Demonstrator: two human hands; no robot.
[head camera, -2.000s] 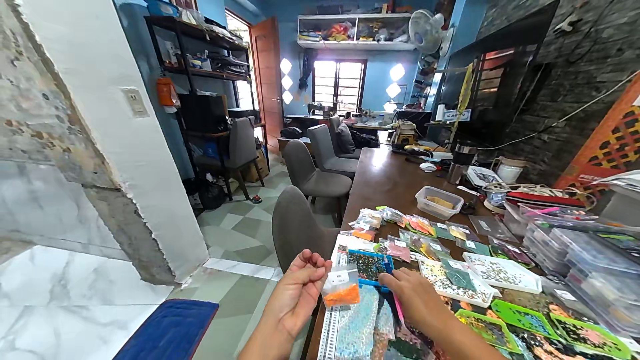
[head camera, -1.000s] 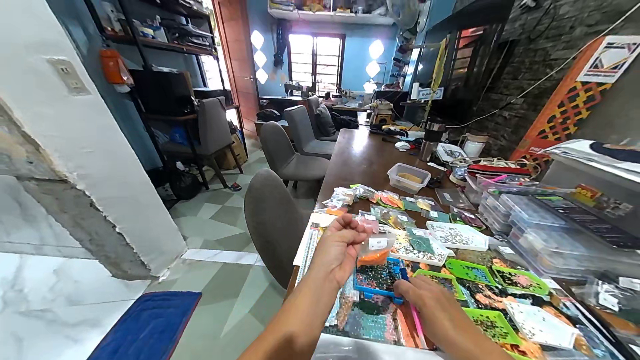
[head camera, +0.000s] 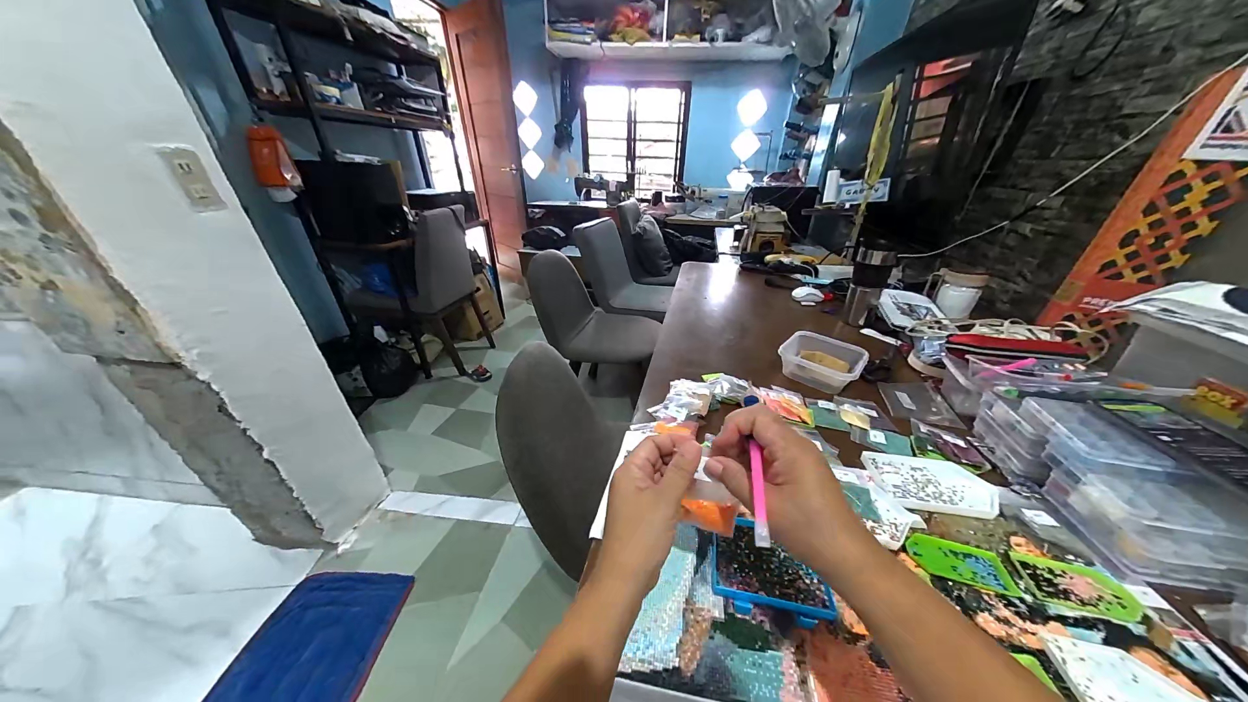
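Note:
My left hand (head camera: 651, 492) pinches the top of a small clear plastic bag of orange beads (head camera: 710, 515). Close on its right, my right hand (head camera: 785, 487) has its fingertips at the bag's top edge and also holds a pink pen-like tool (head camera: 759, 492), pointing down. Under the hands, a blue tray (head camera: 770, 575) of dark mixed beads rests on a partly covered diamond painting canvas (head camera: 751, 663). Green trays (head camera: 963, 564) and a white tray (head camera: 931, 485) of beads are to the right. Several small bags (head camera: 687, 398) lie beyond the hands.
A clear plastic tub (head camera: 823, 361) stands farther back on the brown table (head camera: 721, 322). Stacked clear plastic cases (head camera: 1121, 478) fill the right side, near a steel tumbler (head camera: 866, 288). A grey chair (head camera: 551, 458) stands at the table's left edge.
My right hand has left the blue tray and come up to the bag beside my left hand, with the pink tool still in it. The view has shifted somewhat.

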